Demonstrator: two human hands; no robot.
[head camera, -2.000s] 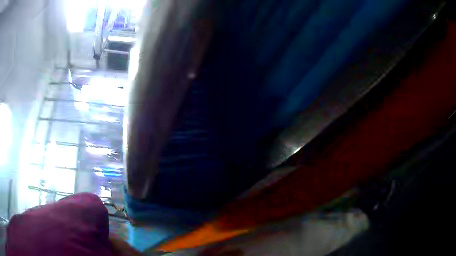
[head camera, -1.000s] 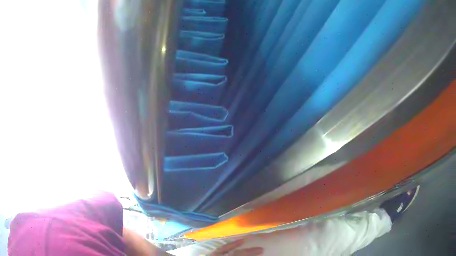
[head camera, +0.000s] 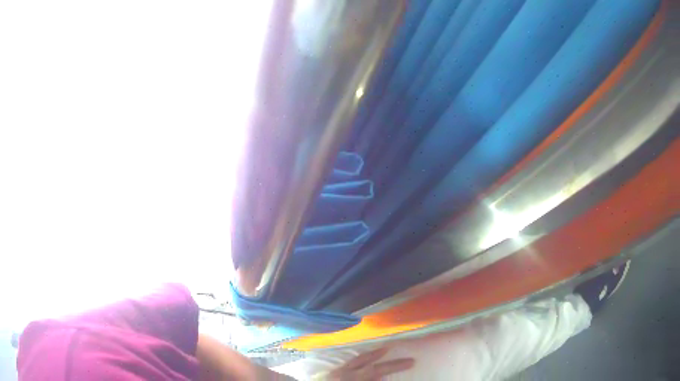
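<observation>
My left hand (head camera: 373, 365) shows at the bottom edge, partly cut off, below a magenta sleeve. It lies with fingers spread against a white trouser leg and holds nothing visible. My right hand is not in view. Above is a long blue cloth surface (head camera: 455, 111) with parallel ridges. Several folded blue flaps (head camera: 343, 234) show beside a shiny rounded steel tube (head camera: 306, 141).
A broad steel band (head camera: 552, 197) with a bright glare runs beside the blue cloth. A wide orange band (head camera: 567, 257) curves along it. The white trouser leg (head camera: 507, 346) ends in a dark shoe (head camera: 608, 286) at the right, over a grey floor (head camera: 649, 327). The left side is overexposed.
The view has brightened since the earliest frame. The steel tube has shifted right in the picture and covers more of the blue flaps. My left hand has shifted slightly right, still on the trouser leg.
</observation>
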